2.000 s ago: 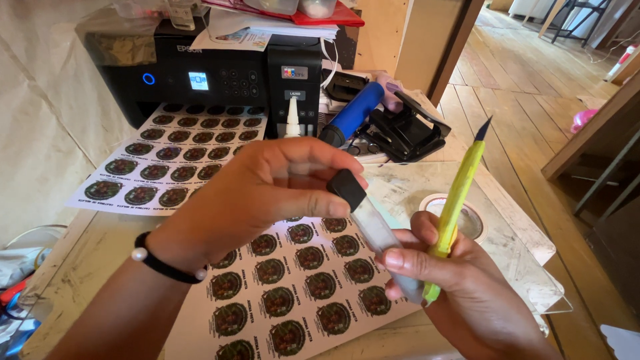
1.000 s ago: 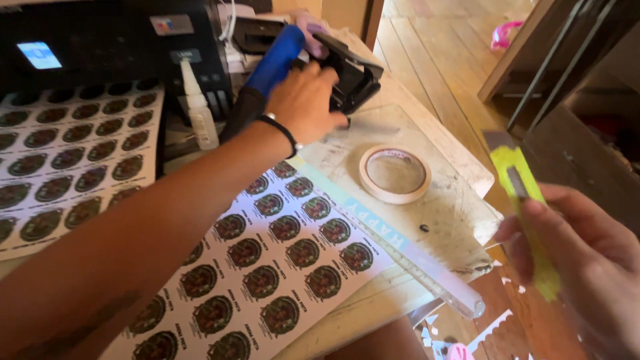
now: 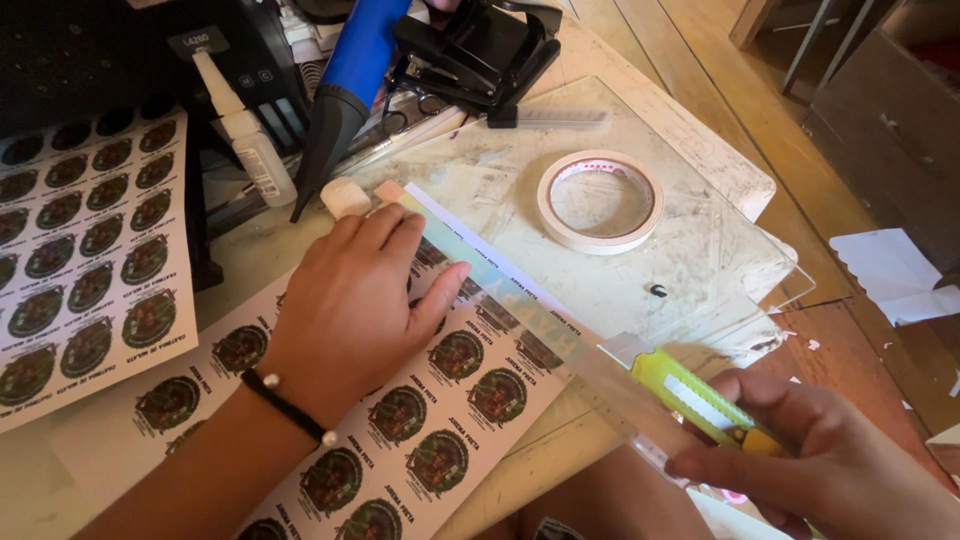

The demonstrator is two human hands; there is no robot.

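Note:
My left hand (image 3: 360, 307) lies flat with its fingers on a translucent plastic ruler (image 3: 510, 289), pressing it on a sheet of printed round labels (image 3: 405, 412). The ruler runs diagonally along the sheet's edge, and a narrow strip of paper shows beyond it. My right hand (image 3: 795, 442) holds a yellow-green utility knife (image 3: 694, 397), its blade out and close to the ruler's near end; whether the blade touches the paper, I cannot tell. Under the sheet is a glass plate (image 3: 675, 247), its far part bare. A roll of masking tape (image 3: 600, 202) rests on it.
At the upper left stand a black printer (image 3: 135, 52) with another label sheet (image 3: 97, 262) and a glue bottle (image 3: 255, 154). A blue and black tool (image 3: 345, 82), scissors (image 3: 409, 112), a black hole punch (image 3: 480, 52) and a capped blade case (image 3: 555, 118) lie behind. Paper scraps (image 3: 892, 274) litter the floor.
The small black-capped case, in my hands at first, now lies beside the hole punch. My left hand has come from there onto the ruler, and the knife in my right hand has moved to the ruler.

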